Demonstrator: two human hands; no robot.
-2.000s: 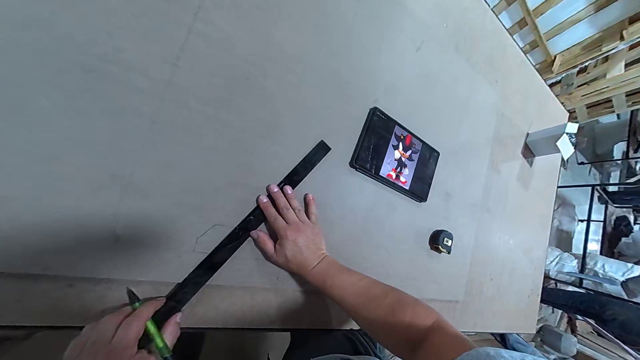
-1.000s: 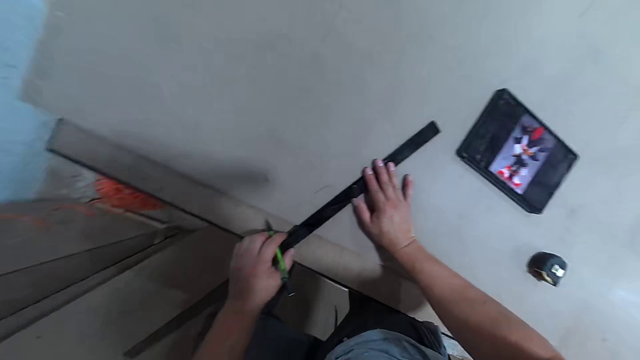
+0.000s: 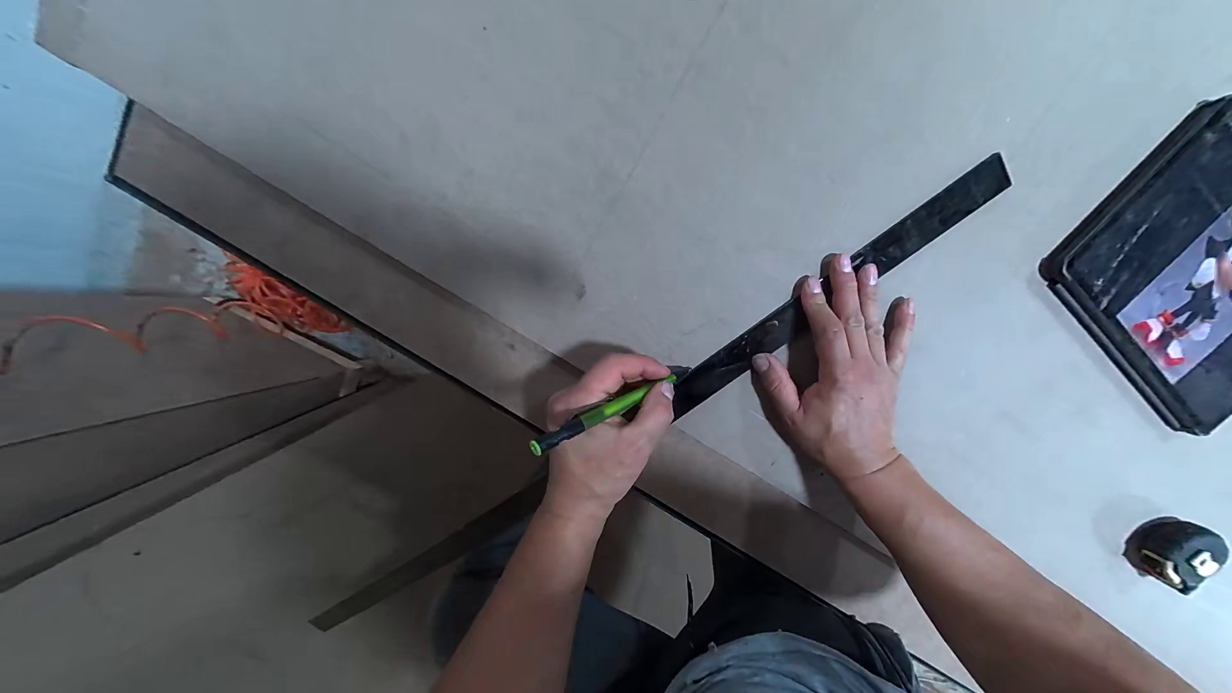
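A long black straightedge (image 3: 929, 219) lies diagonally across the pale sheet (image 3: 462, 144) on the table. My left hand (image 3: 611, 414) grips a green and black marking pencil (image 3: 608, 408), its tip at the upper edge of the straightedge. My right hand (image 3: 852, 375) lies spread, its fingertips on the middle of the straightedge and its thumb by the lower edge. The lower end of the bar runs beneath or beside my left hand and shows again past the table edge.
A tablet in a black case (image 3: 1088, 269) showing a cartoon character lies at the right. Below it sits a black tape measure (image 3: 1174, 554). The table's dark edge (image 3: 337, 310) runs diagonally in front of my body. An orange coiled hose (image 3: 279, 294) is beyond it at the left.
The view has shifted strongly toward the left side of the table. My left hand now has the pencil tip at the straightedge's edge. My right hand still presses on the bar.
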